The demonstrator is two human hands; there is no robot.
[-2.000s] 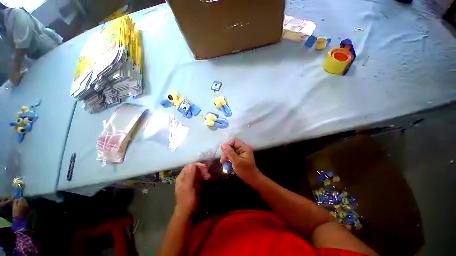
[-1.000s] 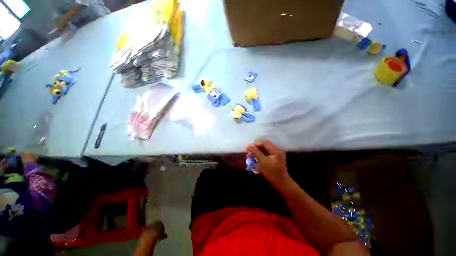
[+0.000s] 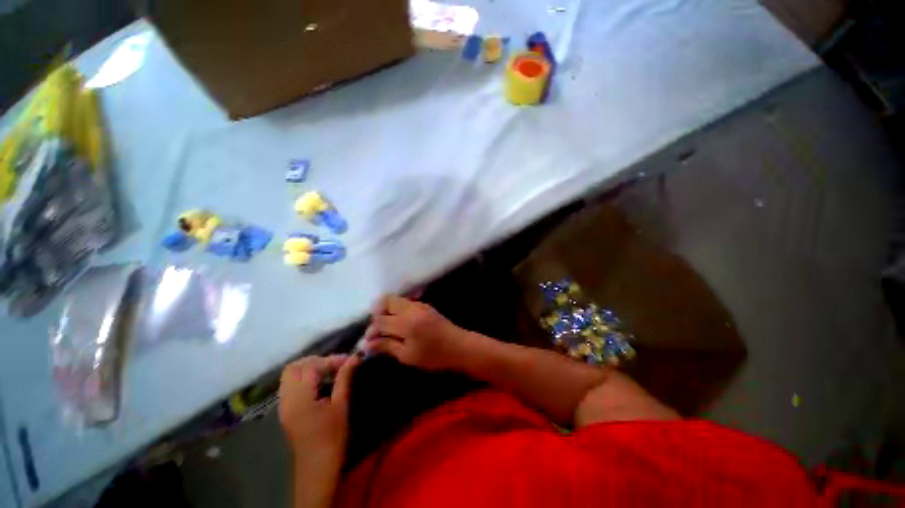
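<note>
My left hand [image 3: 316, 402] and my right hand [image 3: 415, 334] meet at the table's front edge. Their fingertips pinch a small blue-and-whitish item [image 3: 363, 348], mostly hidden and blurred. On the table lie a yellow-and-blue toy [image 3: 318, 211], a second one [image 3: 313, 251] just below it, and a blue-and-yellow cluster [image 3: 216, 235] to their left. A small blue-and-white card [image 3: 297, 171] lies above them. Clear shiny bags [image 3: 189, 306] lie left of my hands, beside a bundle of bags with pink print [image 3: 91, 342].
A large brown carton [image 3: 283, 50] stands at the back. A yellow tape roll [image 3: 527, 79] is right of it. Yellow-and-white packaging [image 3: 60, 189] is stacked at far left. An open carton [image 3: 685, 317] below the table edge holds shiny blue-and-yellow pieces [image 3: 587, 325]. A dark thin stick [image 3: 28, 458] lies lower left.
My view has swung right. My left hand has come up from low beside the stool to meet my right hand at the small item, which my right hand held before.
</note>
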